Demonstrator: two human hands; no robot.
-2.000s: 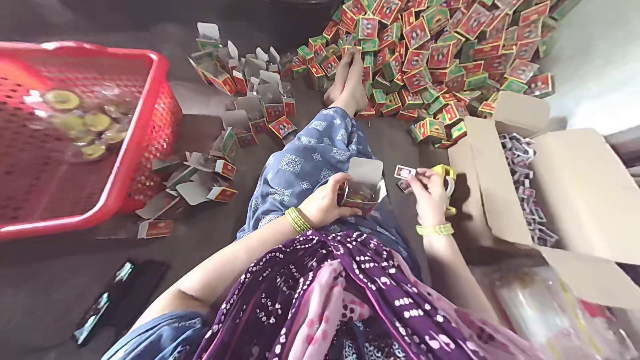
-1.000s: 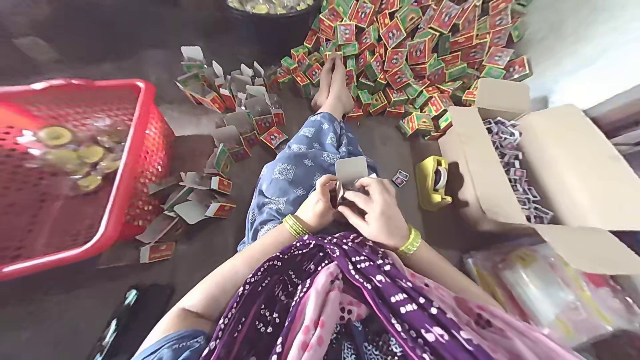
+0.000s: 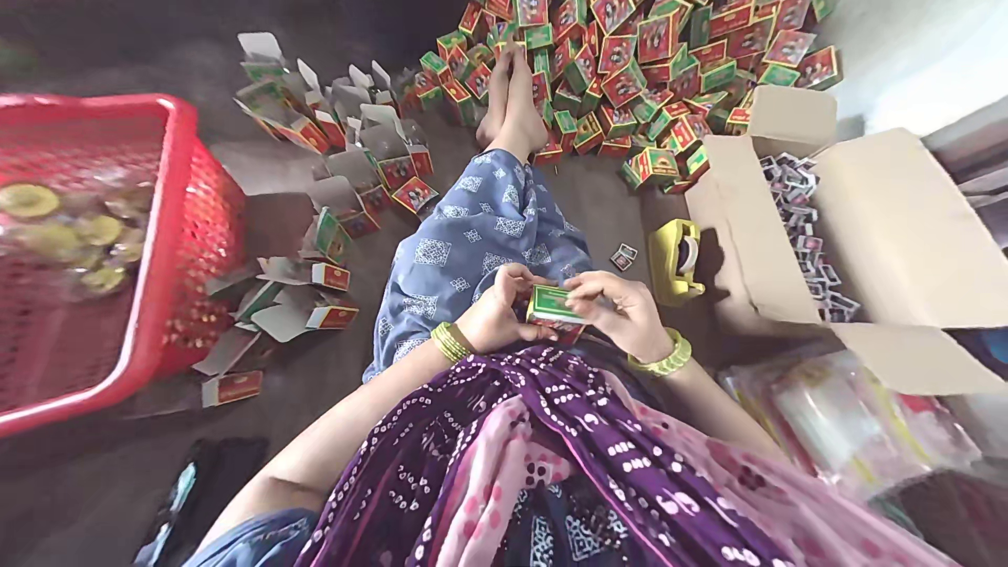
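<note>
My left hand grips a small green and red cardboard box over my lap; its green top face looks closed. At the box's right side is my right hand, its fingers bent over the near top edge; whether they press on it or only hover, I cannot tell. Beyond my right hand, two small labelled pieces lie on the dark floor. A yellow tape dispenser with a roll in it stands just right of them.
Open-flapped boxes stand and lie left of my legs, beside a red plastic basket holding bagged yellow discs. Closed boxes are heaped around my feet. At right, an open carton holds many small labelled pieces, with plastic packets nearer me.
The box's raised grey flap is now down, and its green face shows. My right hand held a small labelled piece two seconds ago; that piece is no longer visible in it.
</note>
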